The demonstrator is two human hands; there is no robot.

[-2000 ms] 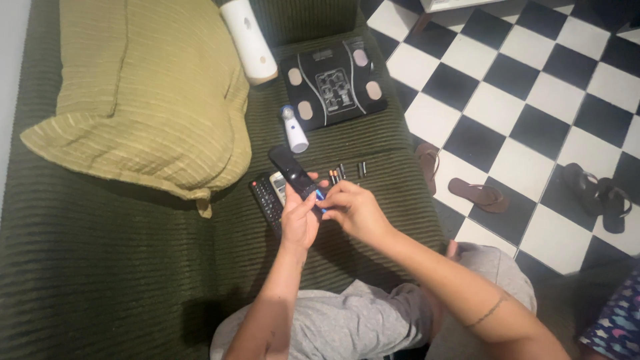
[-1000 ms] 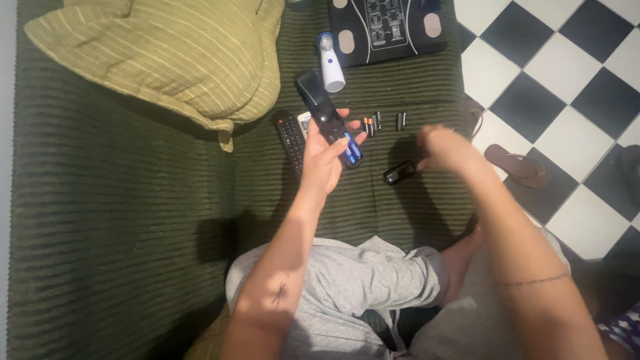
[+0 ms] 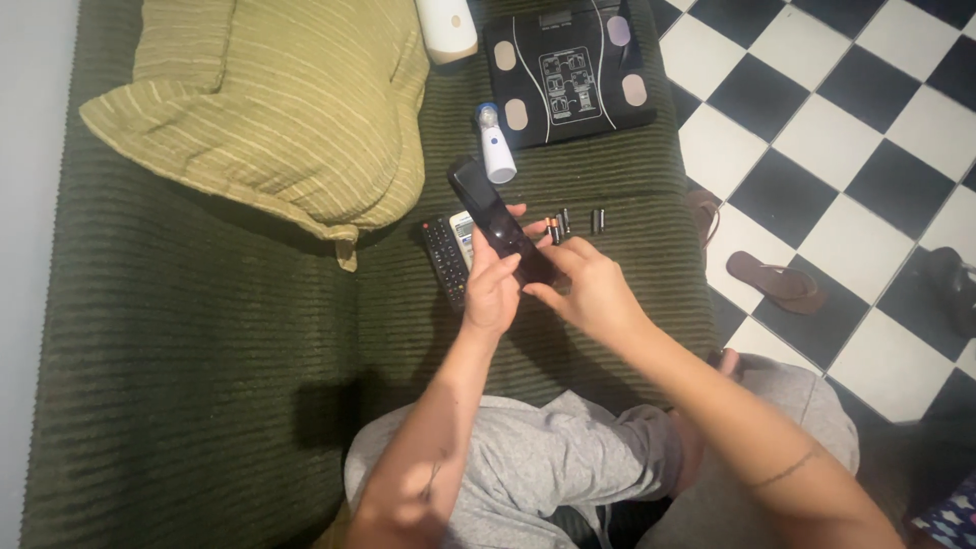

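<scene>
My left hand (image 3: 492, 286) holds a black remote control (image 3: 496, 217), its back turned up. At the remote's lower end is my right hand (image 3: 595, 286), thumb and fingers closed on it; the blue batteries are not visible. Under and left of my left hand lie a black remote with many buttons (image 3: 444, 259) and a white remote with a small display (image 3: 463, 229), partly hidden. Several loose small batteries (image 3: 558, 225) lie just beyond my right hand, with a pair of batteries (image 3: 598, 221) to their right.
A white handheld device with a blue top (image 3: 497, 149) lies beside a black body scale (image 3: 572, 84). A yellow-green cushion (image 3: 305, 114) and a white device (image 3: 450, 30) are farther back on the green corduroy sofa (image 3: 191, 366). Sandals (image 3: 774, 282) lie on the checkered floor.
My right hand has picked up the small black cover from the sofa and come to the remote's lower end. The blue batteries seen in the remote are now out of sight.
</scene>
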